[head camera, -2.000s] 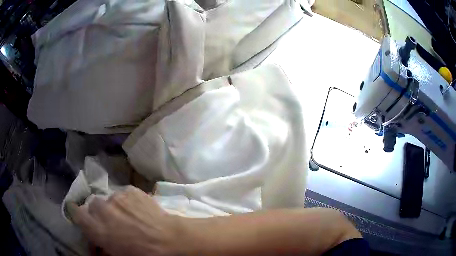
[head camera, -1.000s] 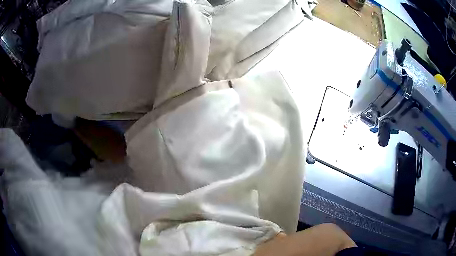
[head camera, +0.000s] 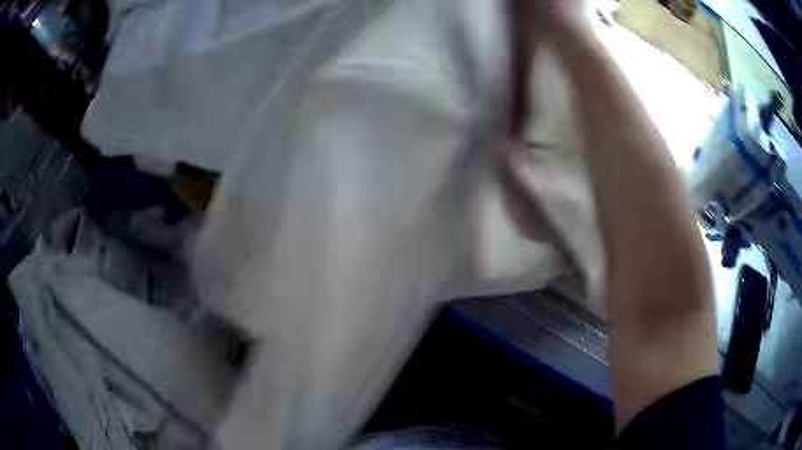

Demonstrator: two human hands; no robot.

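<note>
A large cream jacket [head camera: 352,202] hangs across the middle, strongly blurred, with long folds running down to the bottom edge. My right hand [head camera: 547,12] is at the top edge, cut off and blurred against the cloth; its fingers and grip cannot be made out. My right forearm crosses in front of the cloth on the right. My left hand cannot be made out; a pinkish blur at the cloth's left side is too unclear to name.
The white sewing machine [head camera: 743,171] stands at the right, with a black phone [head camera: 746,330] below it. A grey table edge [head camera: 536,330] shows below the cloth, with a dark gap under it. More cream cloth [head camera: 123,352] is piled at lower left.
The jacket has gone from lying on the table to being lifted and spread across the middle. My right arm has swung from the bottom up to the top. The view has shifted slightly.
</note>
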